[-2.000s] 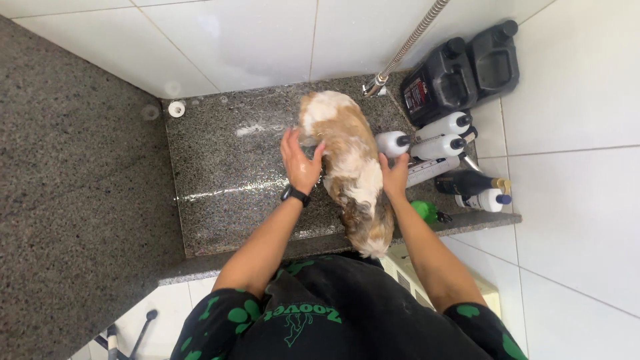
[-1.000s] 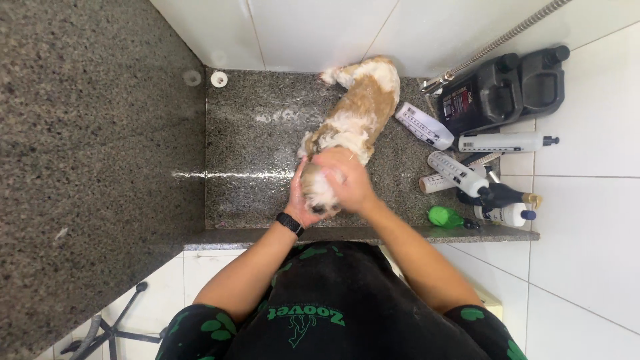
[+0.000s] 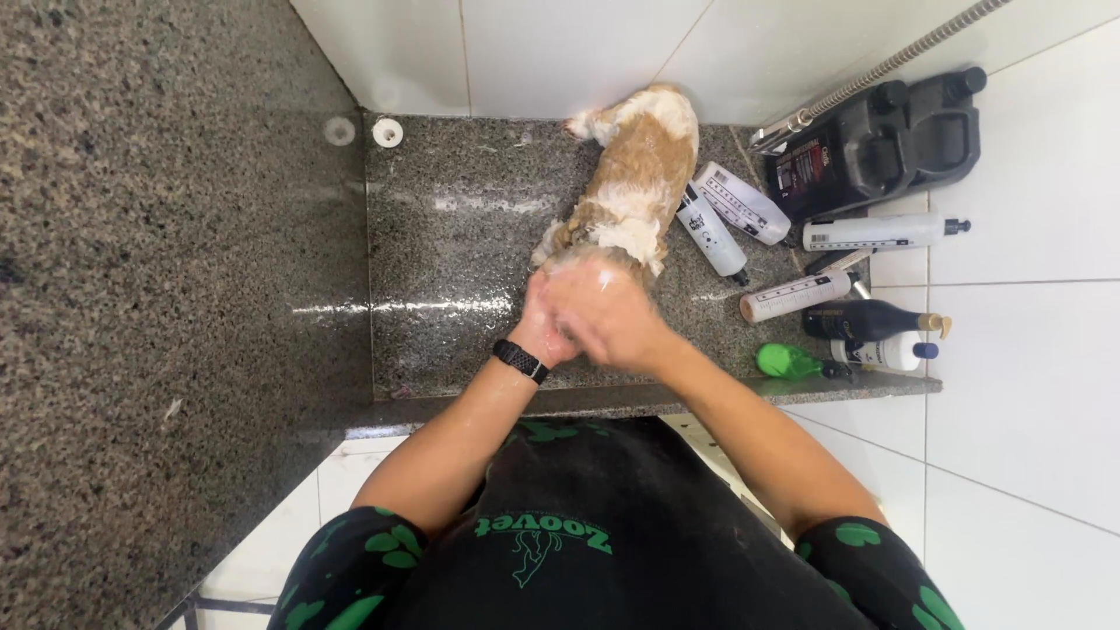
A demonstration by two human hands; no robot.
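A wet brown-and-white dog (image 3: 643,162) stands in the granite washing basin (image 3: 437,254), its rump toward the tiled back wall and its head end toward me. My left hand (image 3: 544,324), with a black watch at the wrist, is cupped at the dog's head end. Over it lies my right hand (image 3: 604,311), blurred, its palm down. Together they cover most of the dog's head, so its face is hidden. Whether the fingers grip the head cannot be told.
Right of the dog lie a small white bottle (image 3: 713,236) and other squeeze bottles (image 3: 744,203). Black jugs (image 3: 853,153) stand at the back right beneath a metal shower hose (image 3: 910,52). A green bottle (image 3: 787,360) and a black pump bottle (image 3: 862,320) are near the front ledge (image 3: 612,401).
Two seconds ago my hands were apart on either side of the dog; now they are together at its head end. Since then the dog has turned, and some bottles have tipped over.
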